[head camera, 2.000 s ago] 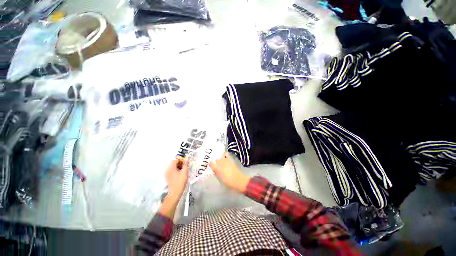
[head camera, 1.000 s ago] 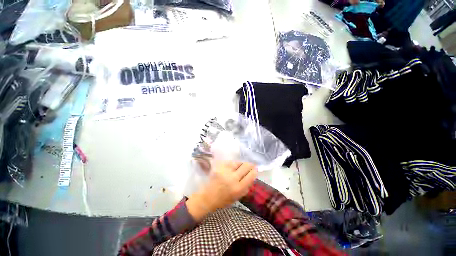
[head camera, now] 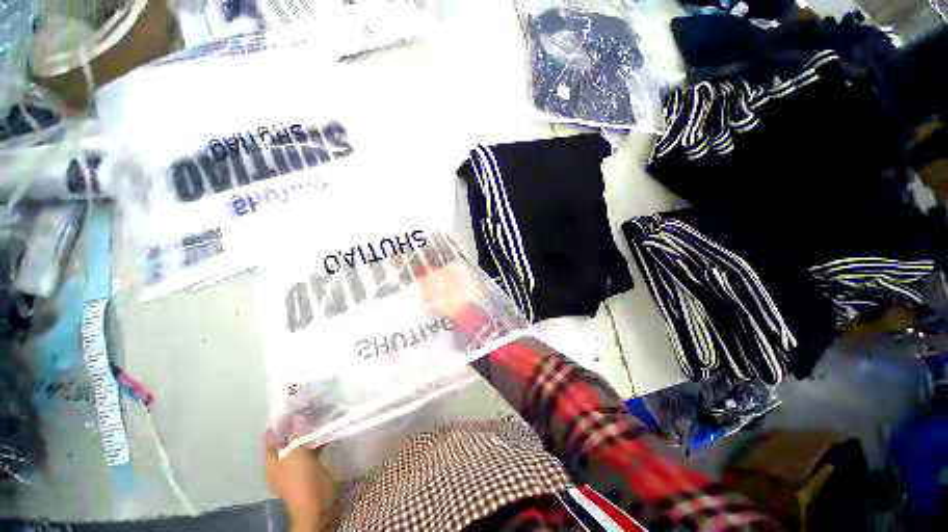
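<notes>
A printed clear polybag [head camera: 364, 312] is spread flat in front of me, with its opening towards me. My left hand [head camera: 296, 483] grips the bag's near left corner. My right hand [head camera: 447, 291] is inside the bag, seen blurred through the film, with the plaid sleeve entering at the opening; its fingers are unclear. A folded black garment [head camera: 556, 229] with white stripes along its left side lies just right of the bag, touched by neither hand.
A stack of printed polybags [head camera: 239, 156] lies behind left. A bagged dark pack [head camera: 587, 68] lies at the far side. Thick piles of black striped garments [head camera: 717, 301] are at the right. A tape measure [head camera: 102, 384], a small pink-red item [head camera: 133, 387] and a tan roll [head camera: 109, 47] are left.
The polybag was bunched between both hands; it is now opened out. My right hand has moved into it, and my left hand has moved down-left to its corner. The view has shifted.
</notes>
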